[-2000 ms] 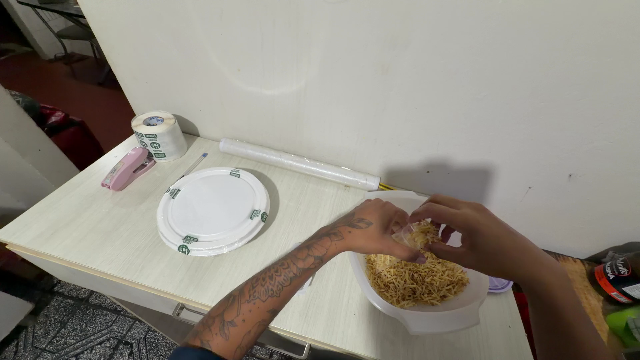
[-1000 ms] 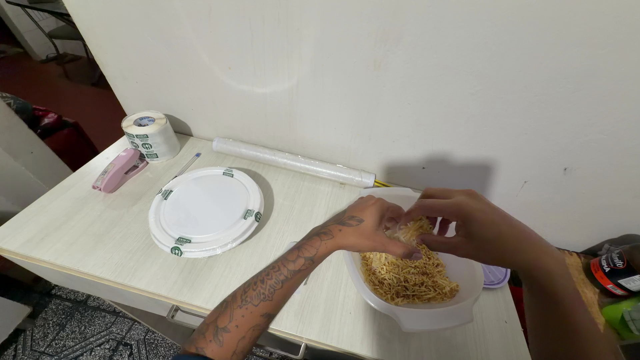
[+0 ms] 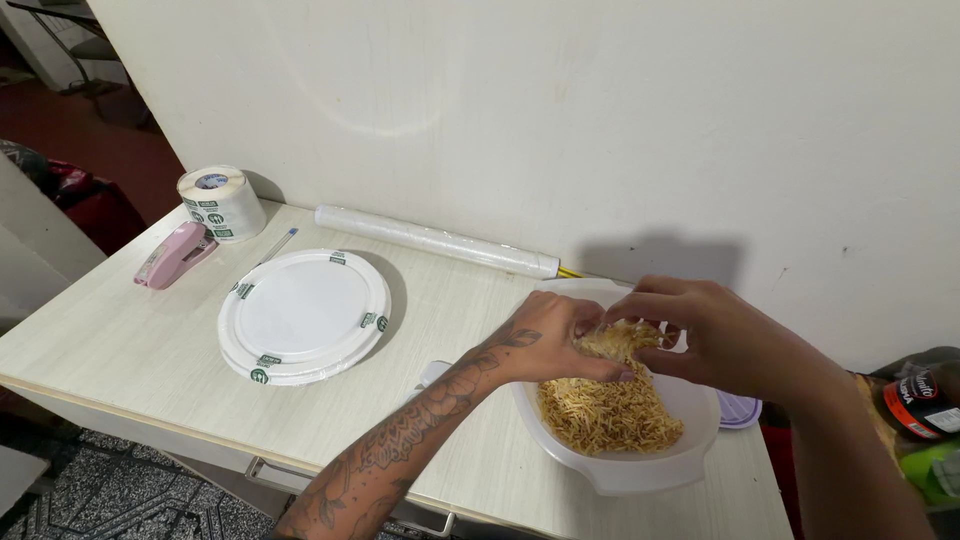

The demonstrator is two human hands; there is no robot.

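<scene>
Over a white plastic bowl, my left hand and my right hand hold a small clear plastic bag between them, with shoestring potato sticks in it. More potato sticks lie heaped in the bowl below the bag. The fingers of both hands pinch the bag near its top edge, and its opening is partly hidden by them. To the left, a round white lidded container sealed with printed green-and-white stickers rests on the table.
A roll of stickers, a pink stapler and a pen are at the table's left. A roll of plastic film lies along the wall. A purple lid sits right of the bowl, and a dark jar stands beyond the table edge.
More of the bag and the potato sticks in it shows between my hands now. Both hands have stayed over the bowl.
</scene>
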